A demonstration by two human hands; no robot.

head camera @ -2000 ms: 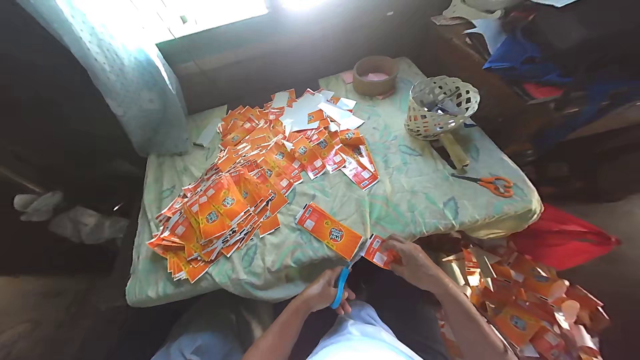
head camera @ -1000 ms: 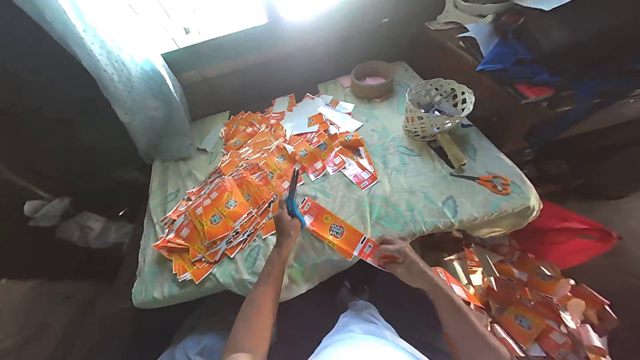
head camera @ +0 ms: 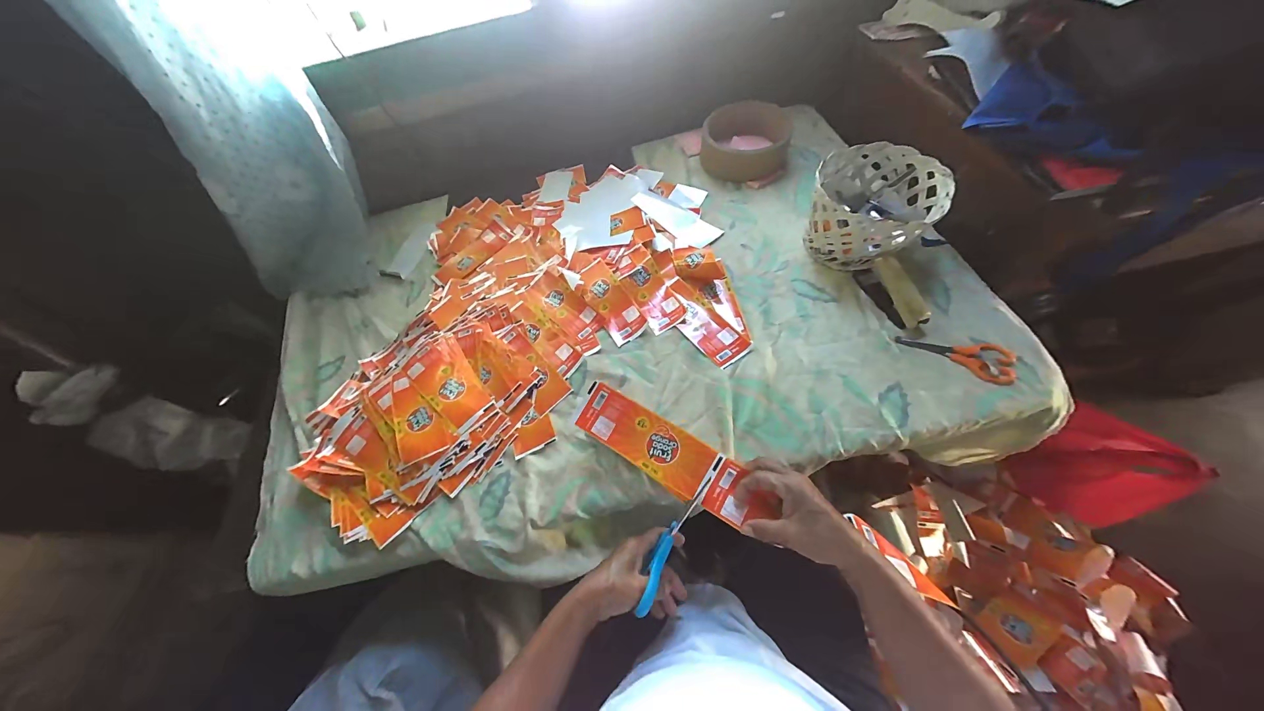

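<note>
My left hand (head camera: 632, 578) grips the handles of blue-handled scissors (head camera: 664, 563) by the table's front edge. Their blades lie across a printed orange label strip (head camera: 652, 444), near a dividing line in its print. The strip's right end is pinched by my right hand (head camera: 795, 509); its far end extends left over the tablecloth. A large heap of cut orange labels (head camera: 454, 365) covers the table's left and middle, with blank white pieces (head camera: 597, 212) on its back part.
On the cloth-covered table (head camera: 800, 405) stand a cardboard ring (head camera: 746, 148) and a woven basket (head camera: 874, 212). Orange-handled scissors (head camera: 973, 357) lie at the right. Below the front right edge are a pile of orange strips (head camera: 1047, 592) and red cloth (head camera: 1106, 469).
A second ago my left hand and the blue scissors were farther forward, beside the heap. They have come back toward me, and the blades now cross the strip. My right hand still holds its end.
</note>
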